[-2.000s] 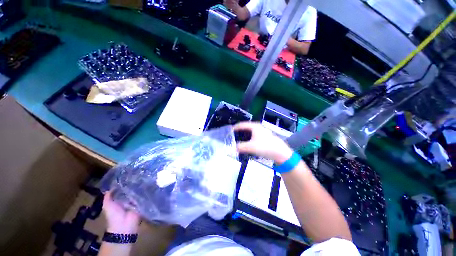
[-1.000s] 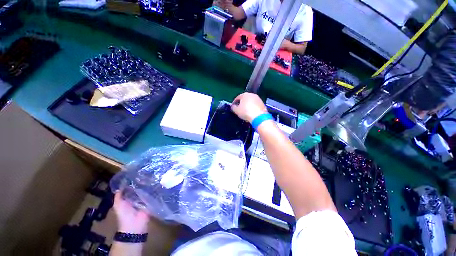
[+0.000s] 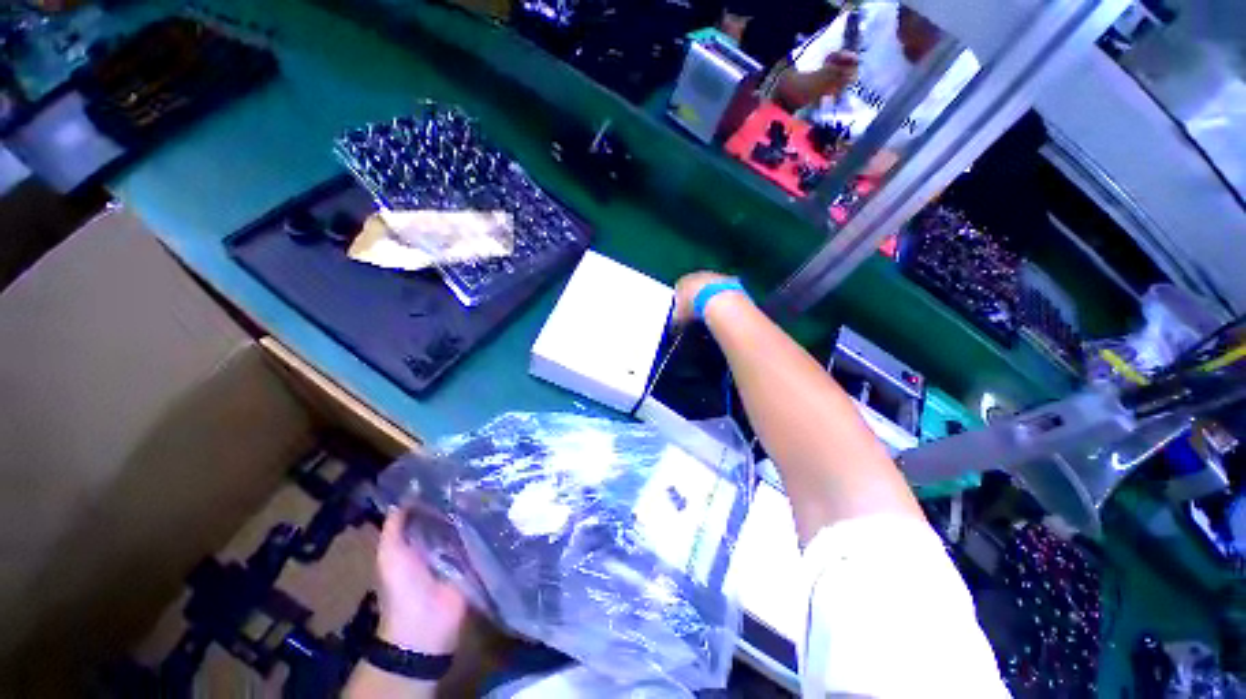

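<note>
A large clear plastic bag [image 3: 588, 519] with dark parts inside lies across the near edge of the bench. My left hand [image 3: 417, 587] grips its lower left end. My right hand [image 3: 694, 296] is at the far side of the open parts bin [image 3: 697, 376], which holds dark parts. Its fingers are mostly hidden behind the wrist and the bin wall, so I cannot tell if it holds anything. A white box [image 3: 604, 332] stands just left of the bin.
A black tray [image 3: 335, 307] with a clear cell tray [image 3: 458, 178] and a tan wrapper [image 3: 435, 238] is at left. An open carton [image 3: 123, 341] holds black assemblies [image 3: 273, 601]. The grey screwdriver [image 3: 984, 444] hangs right. A coworker sits across.
The view has shifted, so the bench things appear further right. My right hand went from the bag's opening to the bin, and now reaches its far left side. My left hand keeps hold of the bag.
</note>
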